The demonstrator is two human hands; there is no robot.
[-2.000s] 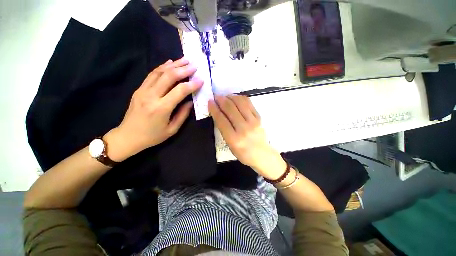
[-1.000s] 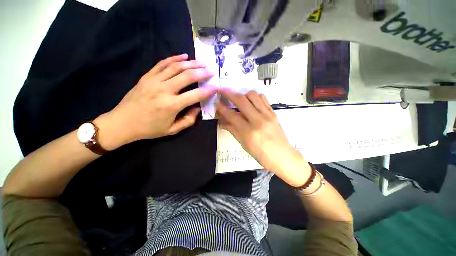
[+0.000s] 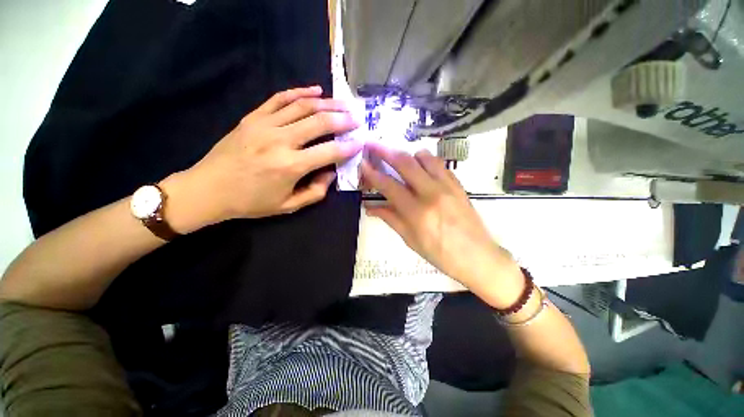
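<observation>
A large black fabric panel (image 3: 188, 73) lies on the table and hangs toward the lap. A pale narrow strip (image 3: 349, 175) lies along its right edge, beside the needle area. My left hand (image 3: 277, 155) lies flat on the panel, fingertips pressing on the strip. My right hand (image 3: 428, 204) is at the strip's right side near the panel's edge, fingertips close to the left ones; whether it pinches anything is hidden. The presser foot and needle (image 3: 374, 120) are blurred in bright violet-white light just ahead of the fingertips.
The sewing machine head (image 3: 522, 49) covers the upper right. A smartphone (image 3: 538, 153) lies on the machine bed. The white table edge with a ruler scale (image 3: 571, 236) runs to the right. Dark cloth hangs at far right, a green cloth (image 3: 665, 395) lies lower right, and striped clothing (image 3: 326, 366) covers the lap.
The view has shifted, so the machine head fills more of the upper right and the phone sits lower. Both hands stay beside the strip, my right fingers slightly more spread.
</observation>
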